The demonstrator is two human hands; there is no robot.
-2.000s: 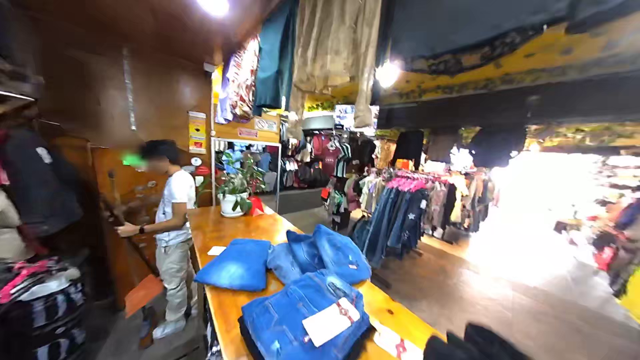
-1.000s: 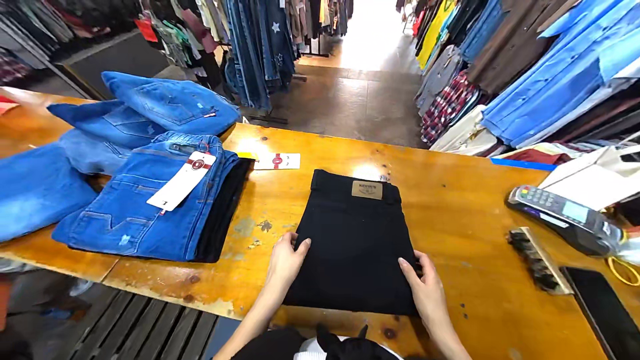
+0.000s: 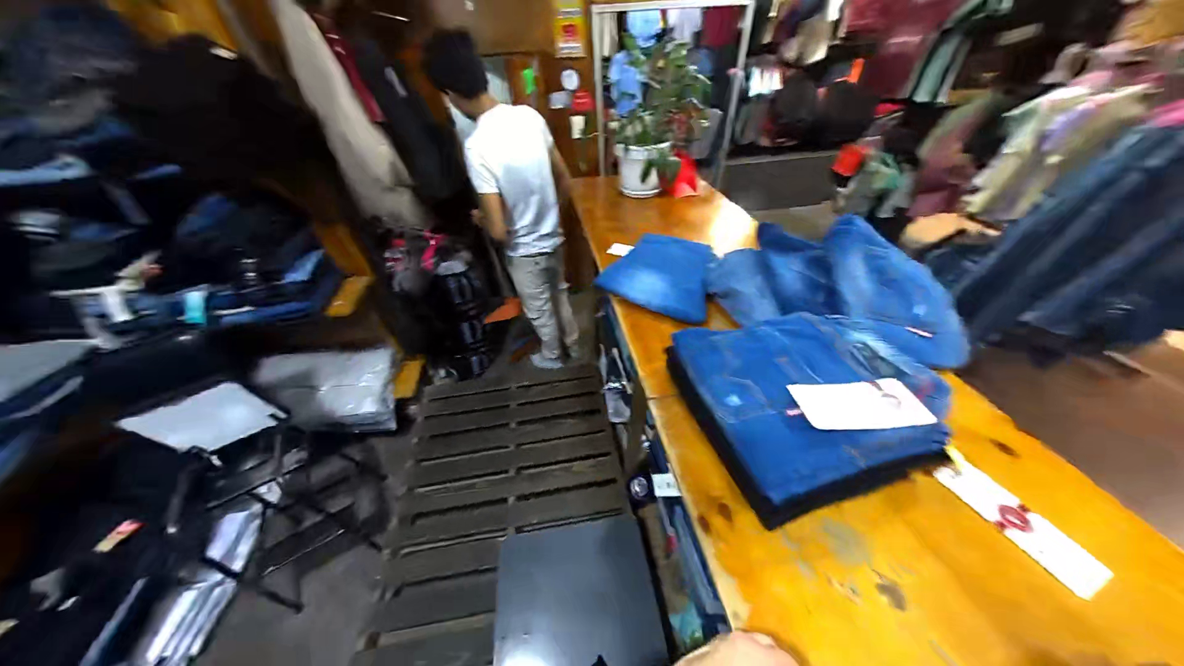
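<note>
Part of one hand [image 3: 738, 650] shows at the bottom edge, by the near side of the wooden counter [image 3: 832, 592]; it is cut off, and which hand it is and what it holds cannot be told. No other hand of mine is visible. Beyond it on the counter lies a stack of folded blue jeans [image 3: 740, 398] over black ones, with a white tag [image 3: 860, 404] on top. Another white tag [image 3: 1027, 527] sticks out over the wood. More blue jeans [image 3: 869, 287] are heaped behind, beside a folded pair [image 3: 659, 276].
A person in a white T-shirt [image 3: 518, 176] stands behind the counter, turned away. A slatted wooden platform [image 3: 509, 462], a grey box-like surface [image 3: 578, 592] and a folding stool [image 3: 203, 416] are on the floor side. A potted plant [image 3: 640, 171] stands at the counter's far end.
The view has swung left, so the folded black trousers between both hands a second ago are out of frame. The other person has turned away since two seconds ago.
</note>
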